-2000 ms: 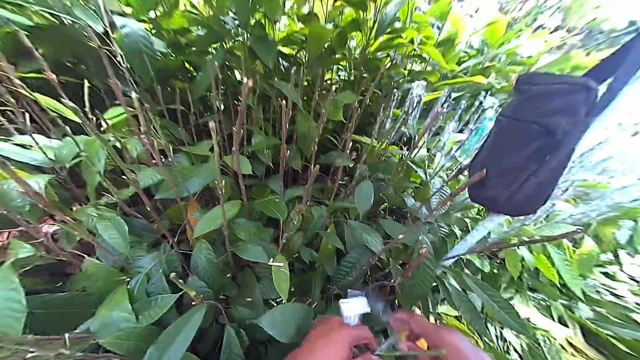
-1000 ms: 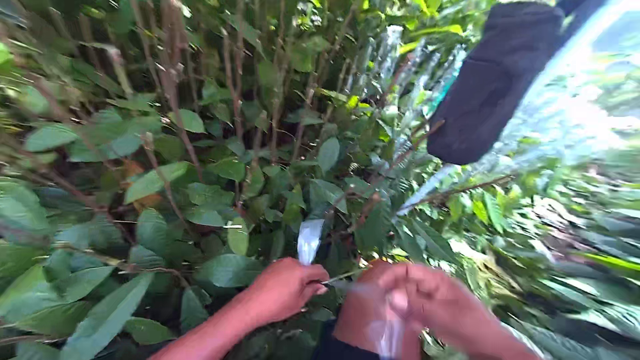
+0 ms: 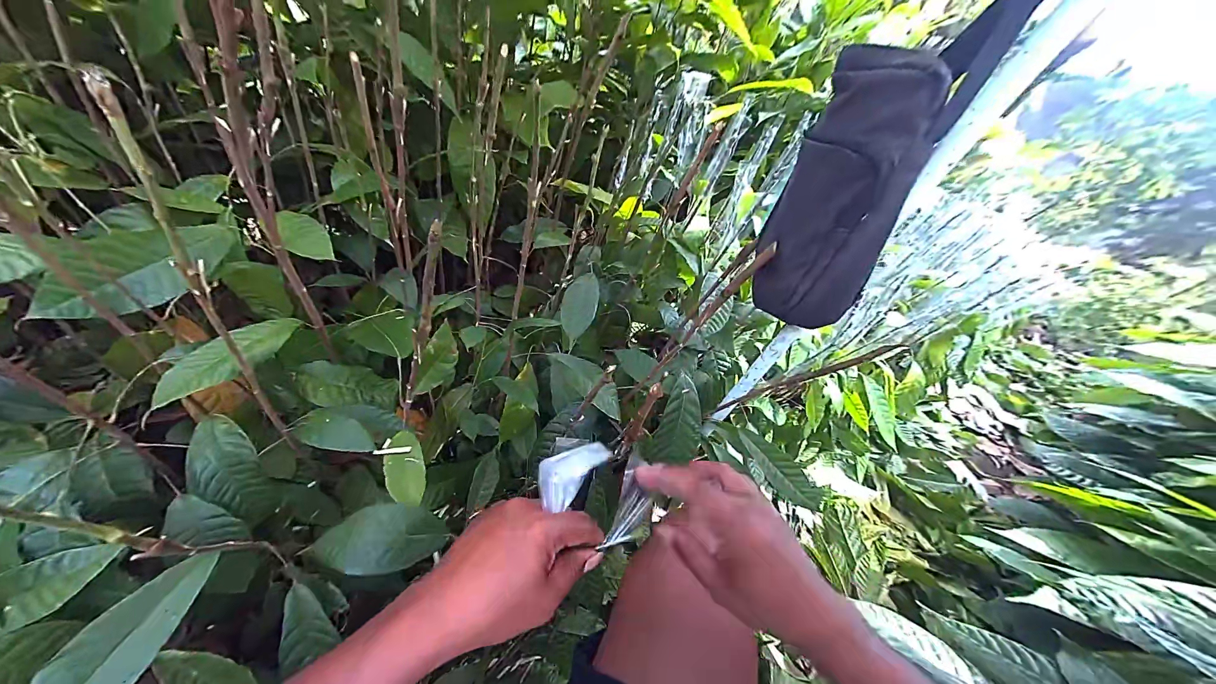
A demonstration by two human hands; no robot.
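Observation:
My left hand (image 3: 532,560) is closed on a folded clear plastic strip (image 3: 568,475) that sticks up above its fist. Between finger and thumb it also pinches the lower end of a second piece of thin clear plastic (image 3: 629,508). The fingers of my right hand (image 3: 717,522) are at the upper part of that second piece, partly bent and blurred; whether they grip it is not clear. Both hands are just above my bare knee (image 3: 670,617). Cut brown stems (image 3: 646,408) and green leaves stand just beyond the hands.
A black fabric bag (image 3: 845,180) hangs by its strap beside a pale pole (image 3: 978,104) at the upper right. Several cut stems wrapped in clear plastic (image 3: 727,142) stand behind it. Upright bare stems (image 3: 394,142) and broad leaves (image 3: 380,537) fill the left side.
Both hands show higher in the view than two seconds ago, and the knee has come into sight. My right hand has moved up to the plastic beside my left hand.

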